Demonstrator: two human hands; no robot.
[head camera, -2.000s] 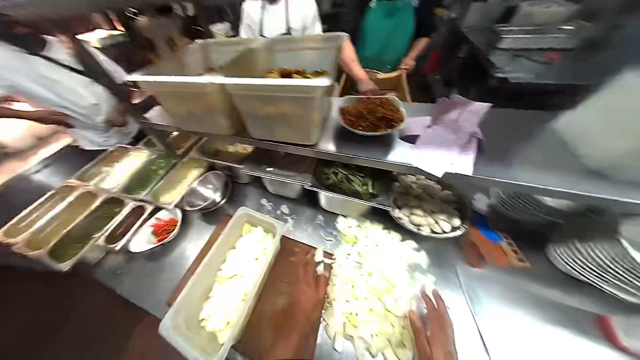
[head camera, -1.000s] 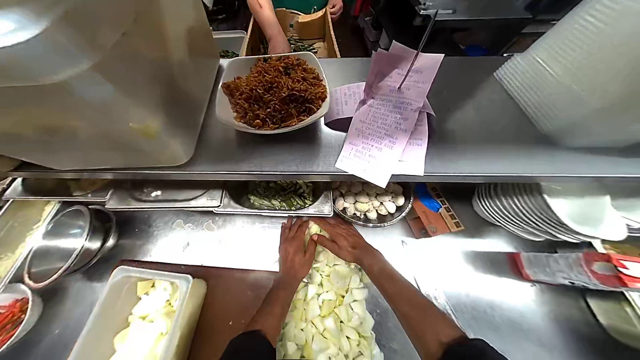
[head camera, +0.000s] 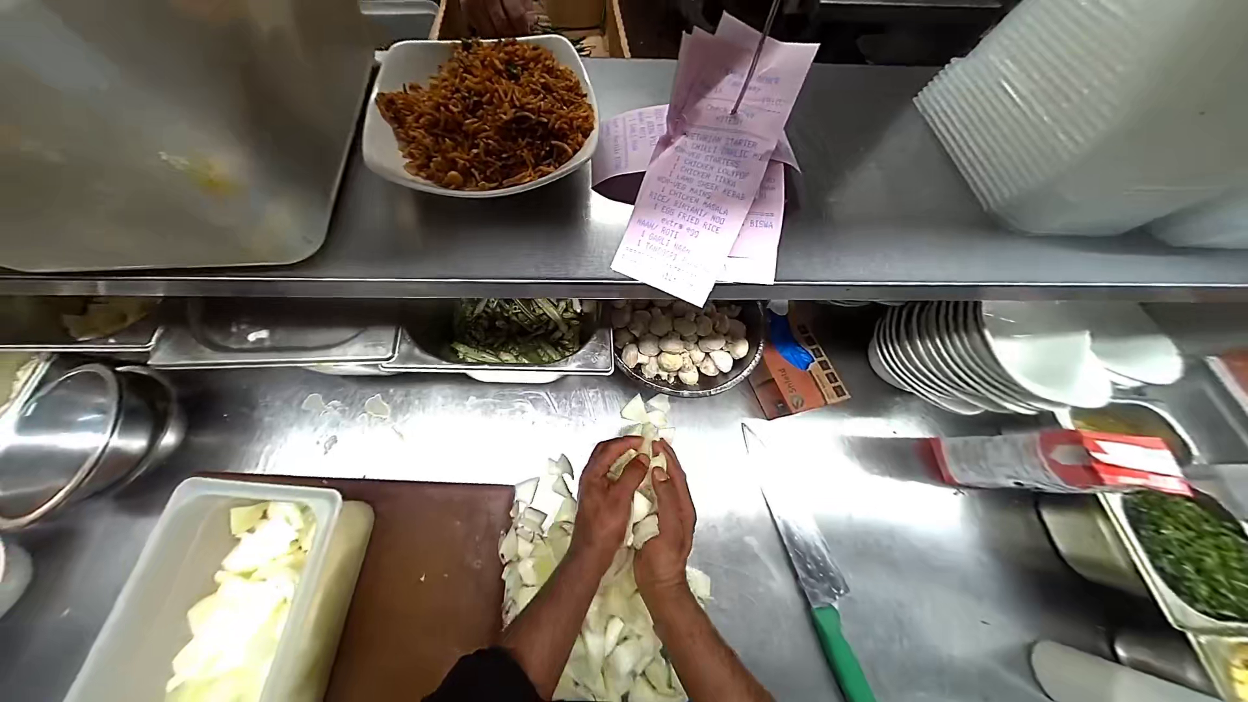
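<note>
A long pile of chopped onion pieces (head camera: 614, 634) lies on the steel counter beside a brown cutting board (head camera: 429, 575). My left hand (head camera: 612, 492) and my right hand (head camera: 668, 517) are cupped together over the far part of the pile, with onion pieces between them. A white plastic container (head camera: 327, 585), partly filled with onion pieces, stands at the left on the board. To the right of my hands a chef's knife with a green handle (head camera: 840, 648) lies on the counter, its tip pointing away from me.
An overhead steel shelf (head camera: 877, 249) holds a bowl of fried food (head camera: 487, 117), paper order slips (head camera: 707, 185) and stacked plastic tubs (head camera: 1082, 127). Beneath it are a bowl of mushrooms (head camera: 682, 346), a tray of cut green vegetables (head camera: 522, 331) and stacked plates (head camera: 965, 361). Steel bowls (head camera: 73, 439) stand left.
Two seconds ago my hands were apart on either side of the onion pile. They came together at its far end, and now hold pieces between them, slightly nearer to me than one second ago.
</note>
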